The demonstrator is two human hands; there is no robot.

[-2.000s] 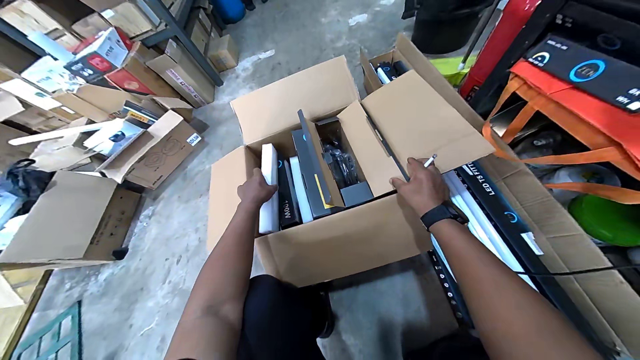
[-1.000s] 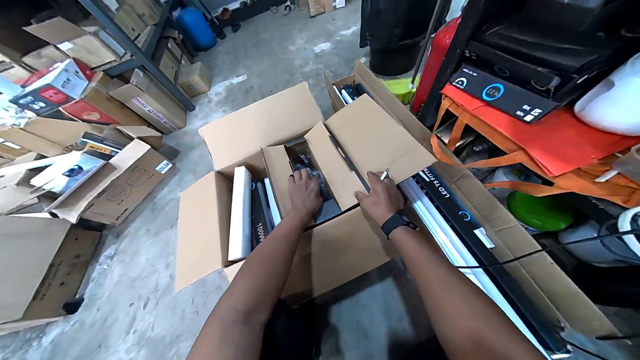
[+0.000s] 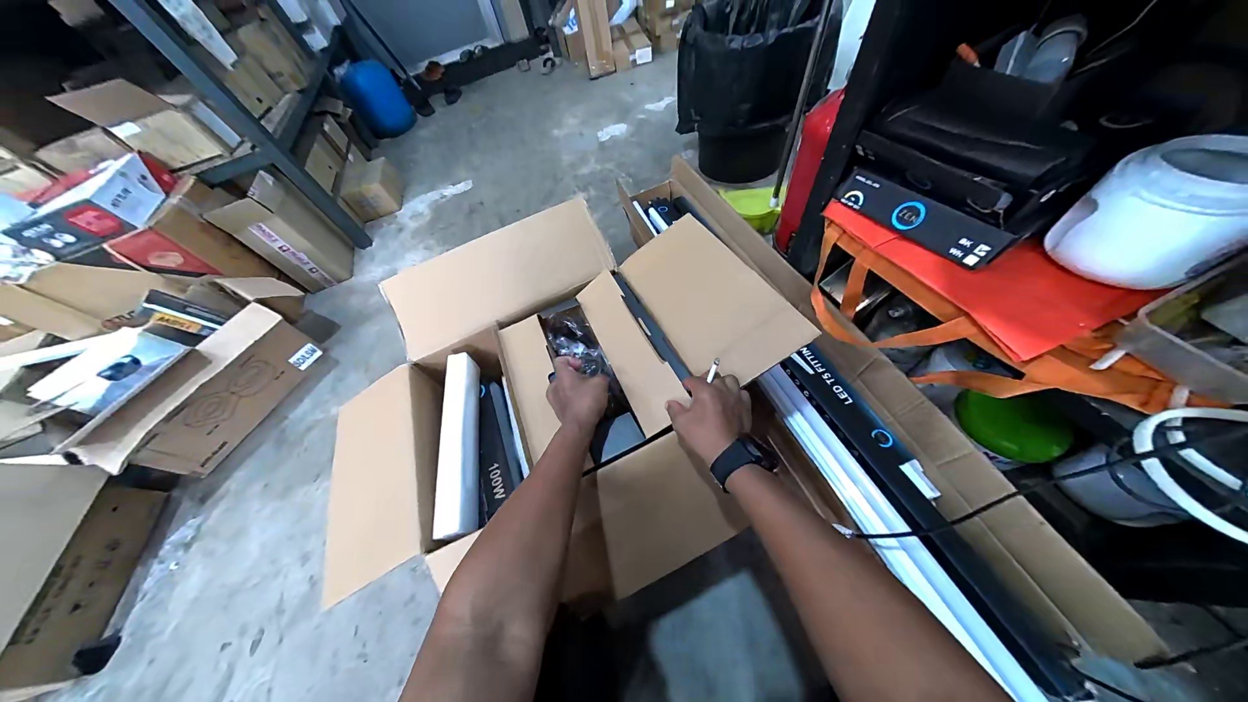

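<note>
An open cardboard box (image 3: pixel 380 468) stands in front of me with its flaps spread. Inside it are a white foam block (image 3: pixel 456 447), a dark box marked 100W (image 3: pixel 495 468) and an inner carton (image 3: pixel 531 375) with its flaps up. My left hand (image 3: pixel 577 392) reaches into the inner carton, fingers closed on a clear plastic bag (image 3: pixel 573 334) with dark contents. My right hand (image 3: pixel 712 414) rests at the right side of the box, by a thin dark flat piece (image 3: pixel 651 327) and the large flap (image 3: pixel 721 297), with a white pen-like stick (image 3: pixel 713 370) between its fingers.
A long carton (image 3: pixel 985 487) with LED fitting boxes (image 3: pixel 868 429) lies to the right. Beyond it are an orange-red bag (image 3: pixel 1033 292), a white tub (image 3: pixel 1150 210) and a black bin (image 3: pixel 746 107). Opened cartons (image 3: pixel 224 390) and a metal shelf (image 3: pixel 244 117) stand on the left.
My left hand has moved from the white foam block at the box's left into the inner carton. The inner carton's left flap now leans left. My right hand stays by the large flap.
</note>
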